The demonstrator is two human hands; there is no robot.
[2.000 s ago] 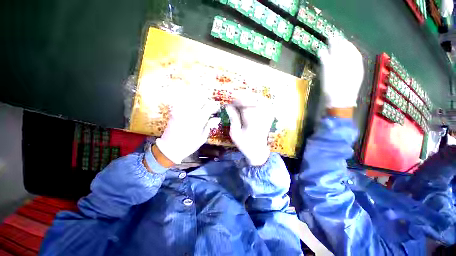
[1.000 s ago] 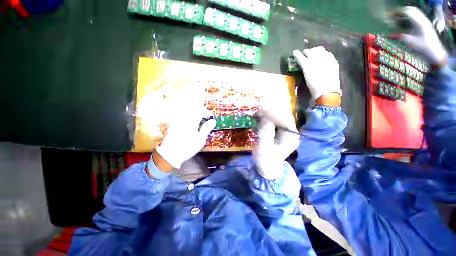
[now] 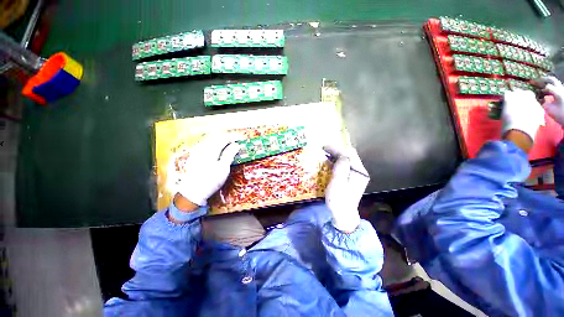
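Observation:
My left hand (image 3: 207, 168), in a white glove with a blue band at the cuff, holds the left end of a green circuit board panel (image 3: 272, 145) over the work board. My right hand (image 3: 346, 186), also white-gloved, is to the right of the panel, apart from it, and holds a thin dark hand tool (image 3: 355, 171) that juts out to the right. The yellow-edged work board (image 3: 162, 139) has many red-brown flecks across its middle. Its pale parts are glaring.
Several loose panels (image 3: 244, 93) lie behind the work board. A red, yellow and blue ring (image 3: 54, 78) is at the far left. At right, another worker's gloved hands (image 3: 522, 112) are over a red tray (image 3: 465, 127) holding rows of panels. A strip of tape (image 3: 331, 93) is at the work board's back edge.
The view has swung, showing more bench at left. My right hand has moved away from the panel. The neighbouring worker's hand has moved from beside my work board to the red tray.

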